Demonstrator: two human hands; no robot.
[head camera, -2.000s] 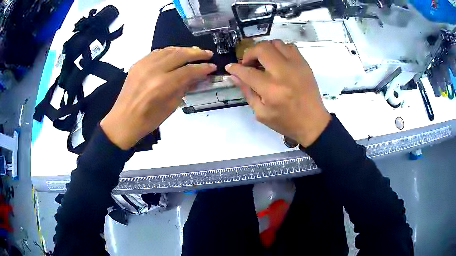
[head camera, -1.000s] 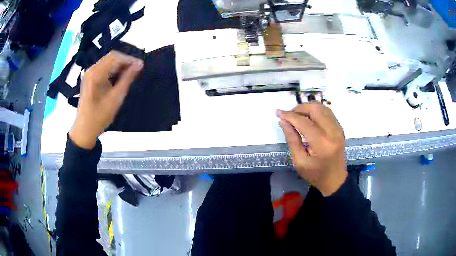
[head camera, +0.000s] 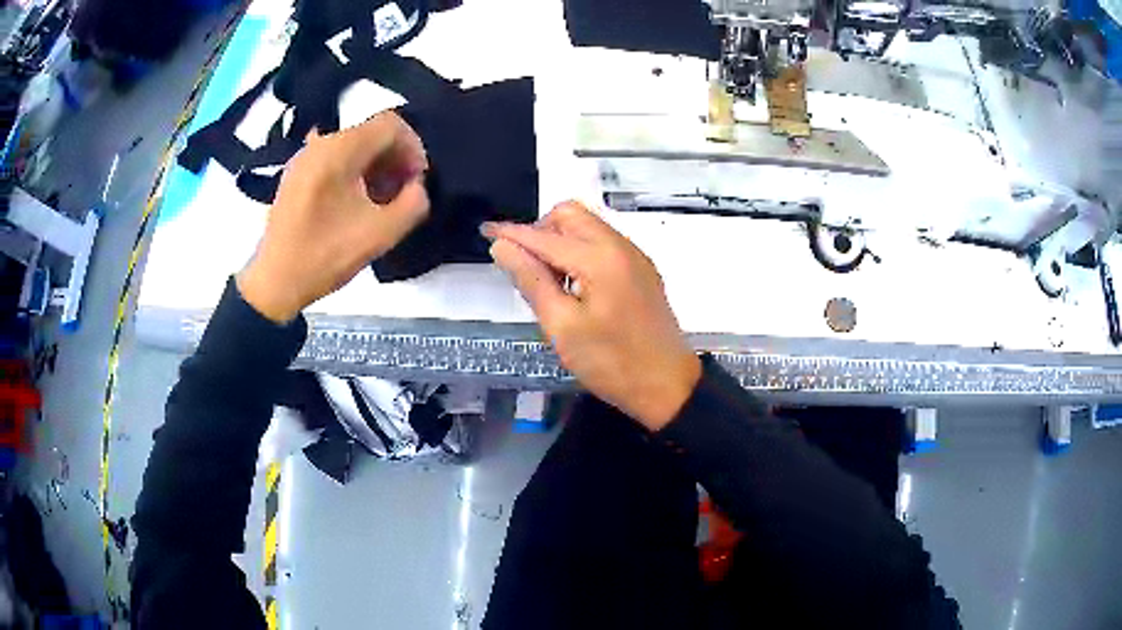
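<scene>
A flat black cloth panel (head camera: 486, 154) lies on the white table left of the machine. My left hand (head camera: 338, 212) is over its left side, with thumb and fingers curled toward each other; whether cloth is between them I cannot tell. My right hand (head camera: 603, 302) is at its lower right, with thumb and finger pinched together at the cloth; whether they grip it is not clear. A tangled heap of black strap-like pieces (head camera: 265, 154) lies behind my left hand, with a small white label (head camera: 391, 22).
The machine's presser foot area (head camera: 741, 62), tan guide tabs (head camera: 787, 101) and metal bed plate (head camera: 738, 145) are at upper right. Another black panel (head camera: 640, 27) lies left of the foot. A printed ruler (head camera: 455, 354) runs along the front edge. Cloth (head camera: 381, 418) is heaped below it.
Both hands have left the presser foot area. My right hand has moved left to the black panel, and my left hand is over its left side. The view has shifted left.
</scene>
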